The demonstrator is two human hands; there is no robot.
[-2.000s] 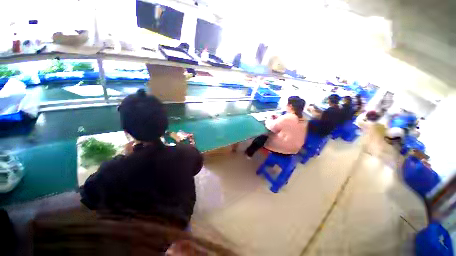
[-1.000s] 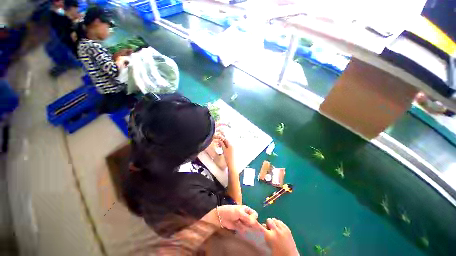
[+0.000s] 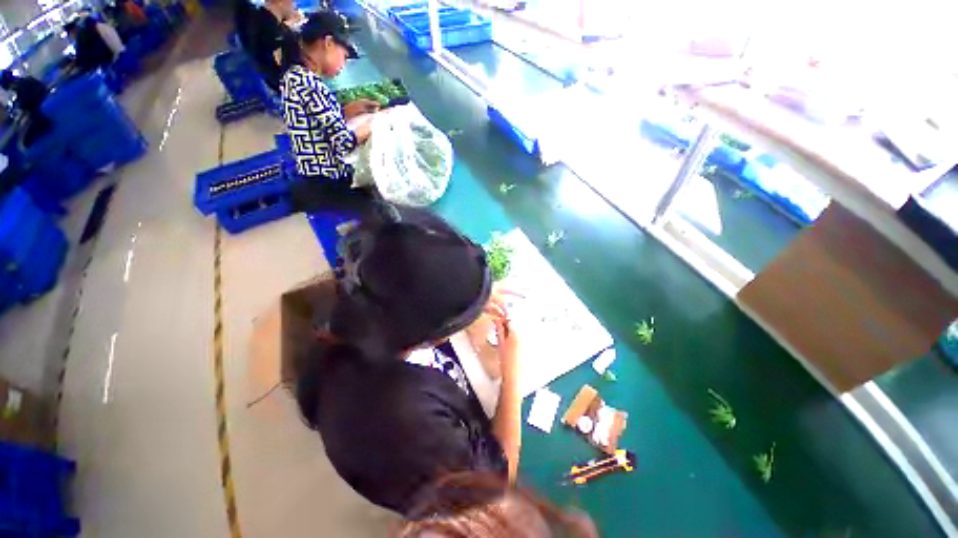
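Note:
Neither of my hands is in view. Nearest in front is a green belt [image 3: 683,478] with small green leafy sprigs [image 3: 722,410] lying singly on it. An orange-and-black cutter-like tool [image 3: 601,467] lies near a tan block [image 3: 581,407] with a white disc and white pieces on it. A white card [image 3: 543,410] lies beside the block. Left of these is a white board [image 3: 562,336] with a small pile of green foliage [image 3: 498,255] at its far end. A person in a black cap [image 3: 420,278] leans over the board, one forearm along its near edge.
A blurred reddish-brown shape [image 3: 494,510], possibly hair, is at the bottom edge. Farther back, a person in a patterned top [image 3: 313,126] sits by a clear bag [image 3: 410,158] of greenery. Blue crates [image 3: 247,189] and a cardboard box [image 3: 275,342] stand left. A brown board [image 3: 846,299] hangs right.
The view has swung from the right along the line to the left, then slightly further left. The bare hands seen at the bottom a second ago are out of view; whose they are is unclear.

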